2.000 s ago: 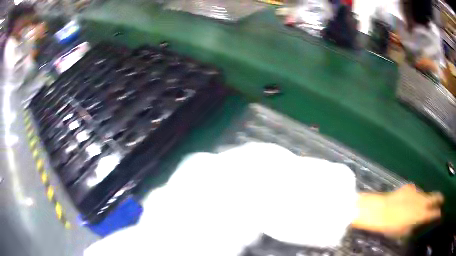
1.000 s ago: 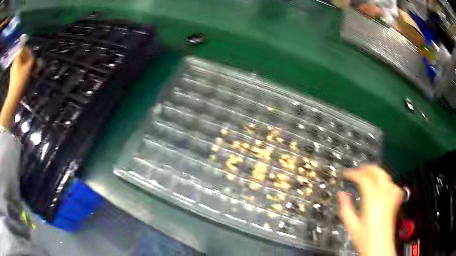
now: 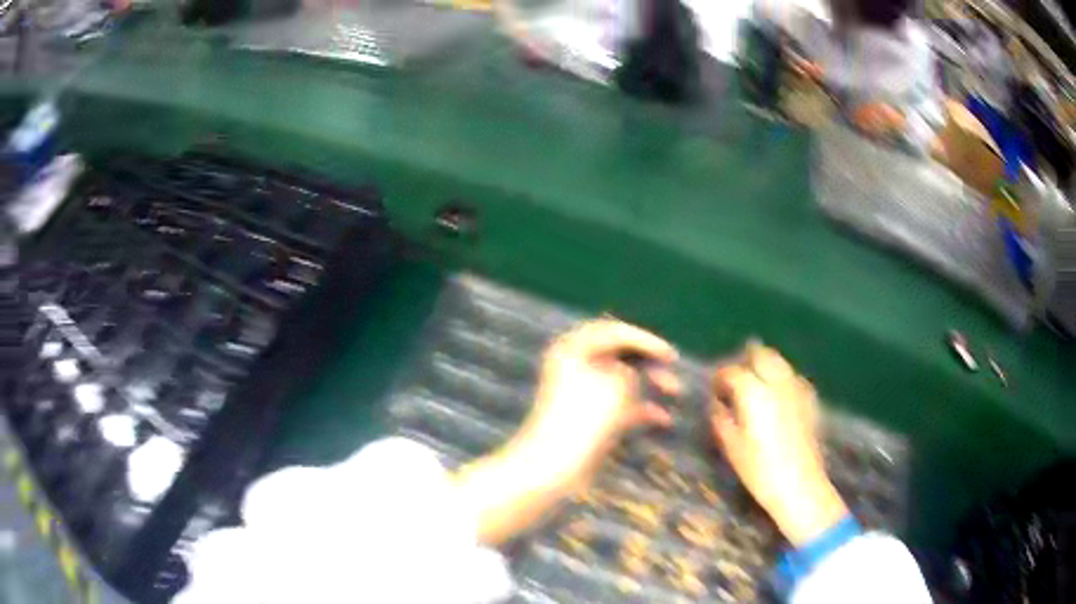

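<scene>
My left hand (image 3: 590, 389) is above the clear blister tray (image 3: 454, 366), its fingers curled around a small dark piece (image 3: 637, 359), which looks like a device housing and is mostly hidden by the fingers. My right hand (image 3: 769, 431) is just to the right, fingers bent together and pointing towards the left hand, with a gap between the hands. Blur hides whether it pinches anything. Cream-yellow bits (image 3: 643, 519) lie in the clear tray below and between the hands. My forearms cover part of the tray.
Glossy black housing trays (image 3: 177, 283) stand at the left. A small dark object (image 3: 454, 220) and small metallic parts (image 3: 963, 350) lie on the green mat (image 3: 566, 236). Dark equipment (image 3: 1015, 543) is at the lower right. People in white and grey trays are across the bench.
My left hand has come from the black trays at the far left to above the clear tray, now with a dark piece. My right hand has moved up and left, its fingers drawn together.
</scene>
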